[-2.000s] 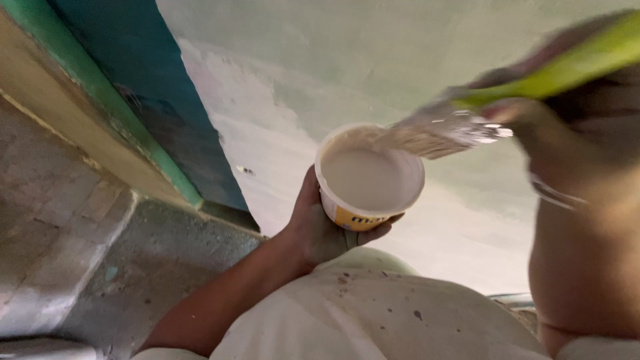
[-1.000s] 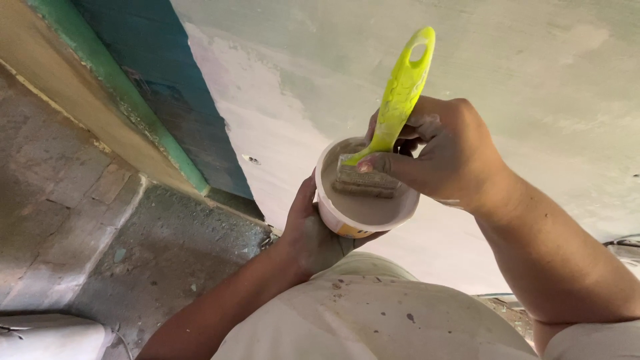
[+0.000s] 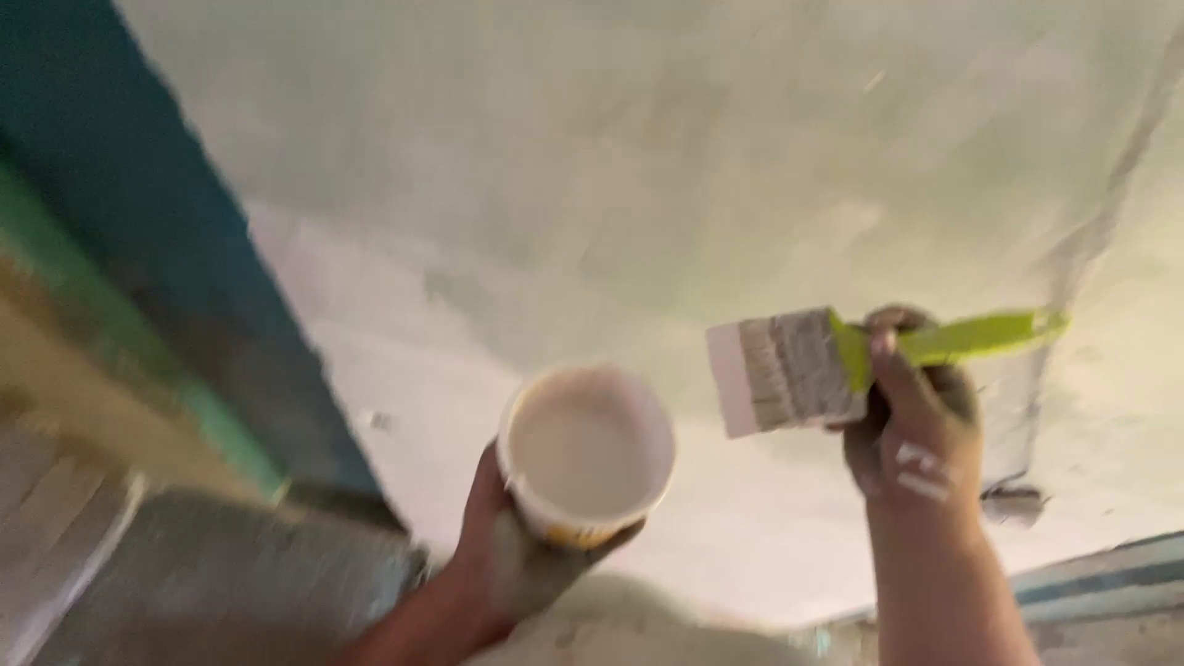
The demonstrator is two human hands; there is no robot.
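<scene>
My left hand (image 3: 527, 546) holds a round plastic tub (image 3: 587, 453) from below and its left side; pale paint fills part of it. To the right of the tub, my right hand (image 3: 911, 416) grips a wide flat paintbrush (image 3: 800, 370) by its yellow-green handle. The brush lies nearly level, bristles pointing left, their ends coated in pale paint. A gap separates the bristles from the tub's rim. Behind both is a wall (image 3: 647, 185) with patchy greenish and whitish paint. White paint marks show on my right wrist. The view is somewhat blurred.
A dark teal panel (image 3: 157, 240) with a green-edged frame (image 3: 222, 425) stands at the left. Grey floor (image 3: 240, 564) lies below it. On the right, a dark line runs down the wall to a small box-like fitting (image 3: 1015, 504). A blue band crosses the lower right.
One second ago the brush was in the tub with its handle up; my right hand has since lifted it out to the right and turned it level. My left hand still holds the tub.
</scene>
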